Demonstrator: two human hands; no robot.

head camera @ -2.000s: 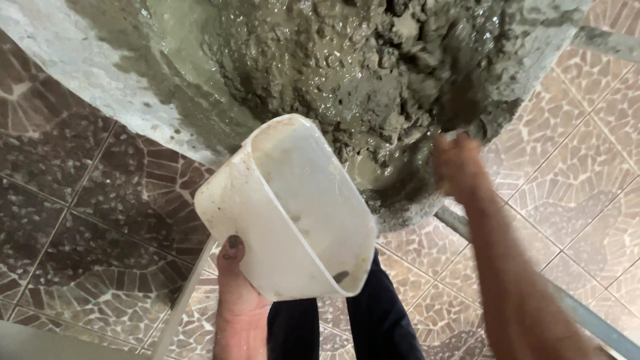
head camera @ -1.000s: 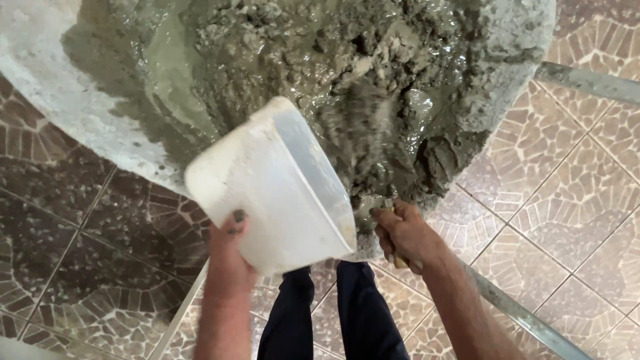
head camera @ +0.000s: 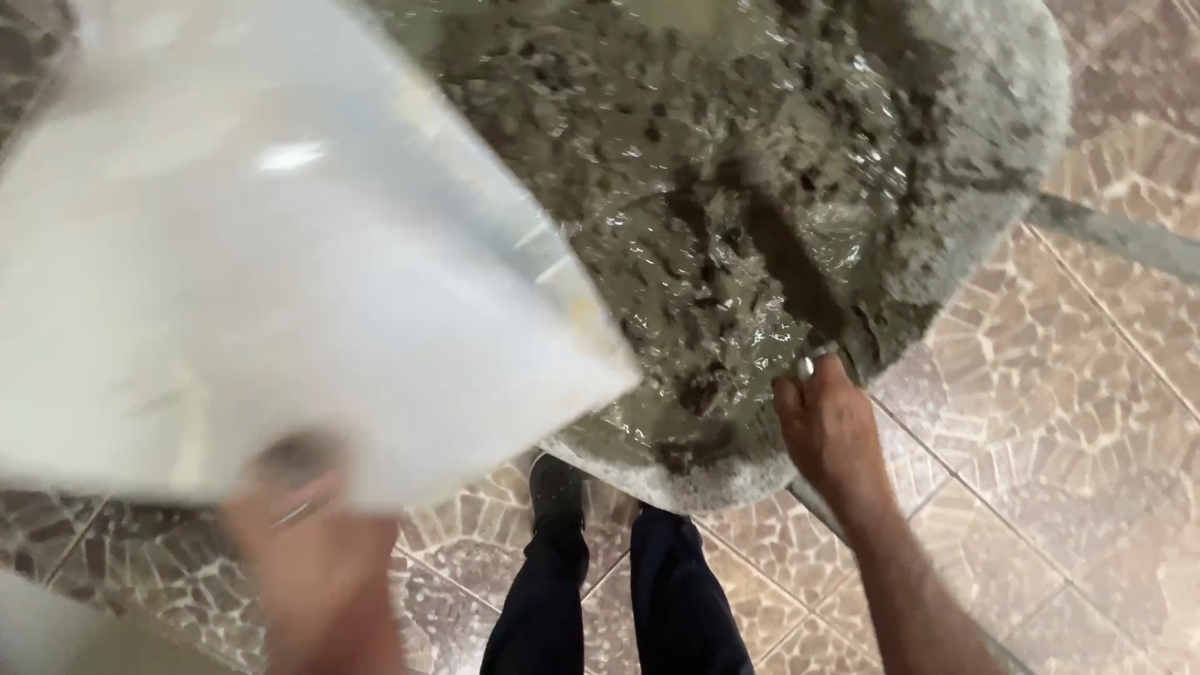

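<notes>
My left hand point(head camera: 309, 525) grips the lower wall of a white plastic tub point(head camera: 281, 309), which is blurred and fills the left of the view, above the near left part of the wheelbarrow tray. At the tray's near right side, my right hand point(head camera: 830, 427) is closed around the handle of a tool, likely a trowel; only a bit of metal shows at the fingers, and its blade cannot be made out in the mix. Wet grey mortar point(head camera: 694, 244), lumpy and glossy, lies in the wheelbarrow tray point(head camera: 994, 112).
A metal bar of the wheelbarrow frame point(head camera: 1116, 234) extends to the right over the patterned floor tiles point(head camera: 1059, 412). My legs in dark trousers point(head camera: 689, 591) stand just below the tray's near rim. A pale flat surface point(head camera: 56, 628) shows at the bottom left corner.
The white tub has risen toward the camera and moved left, in my left hand. My right hand, beside the tub a second ago, is now farther from it, at the tray's right side.
</notes>
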